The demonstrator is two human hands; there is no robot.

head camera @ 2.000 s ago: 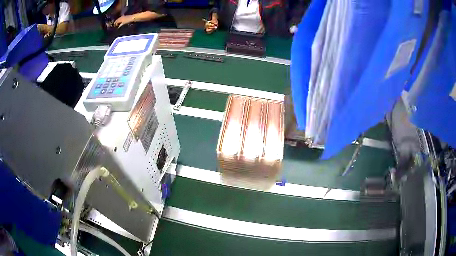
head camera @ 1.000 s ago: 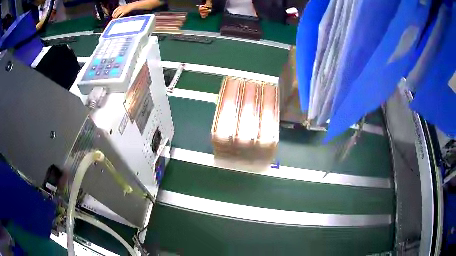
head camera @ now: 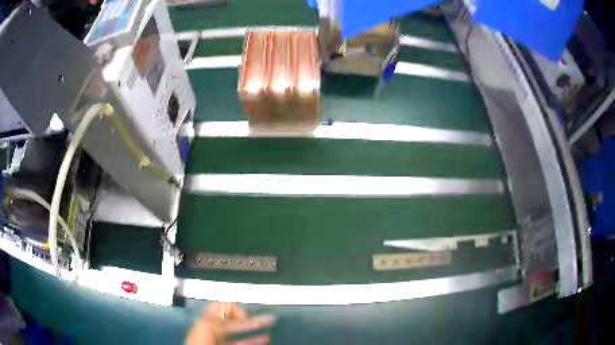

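Note:
My left hand (head camera: 229,327) shows blurred at the bottom edge, left of centre, cut off by the frame. Its fingers look apart, with nothing visible in them. My right hand is out of the picture. A flat metal strip with a row of round features (head camera: 235,261) lies on the green surface (head camera: 324,226) above my left hand. A similar strip (head camera: 411,260) lies further right. A thin, pale pointed piece (head camera: 442,242) lies just behind the right strip. A pale rail (head camera: 337,294) runs between the strips and my hand.
A block of copper-coloured stacked panels (head camera: 280,77) stands further back. A brownish block (head camera: 361,59) is behind it to the right, under blue folders (head camera: 391,15). A white machine (head camera: 145,74) with a pale hose (head camera: 62,182) stands left. A metal frame (head camera: 539,155) runs along the right.
The view has tilted down, so the copper block, machine and folders sit higher in the picture. The near surface, the two strips and my left hand have come into view.

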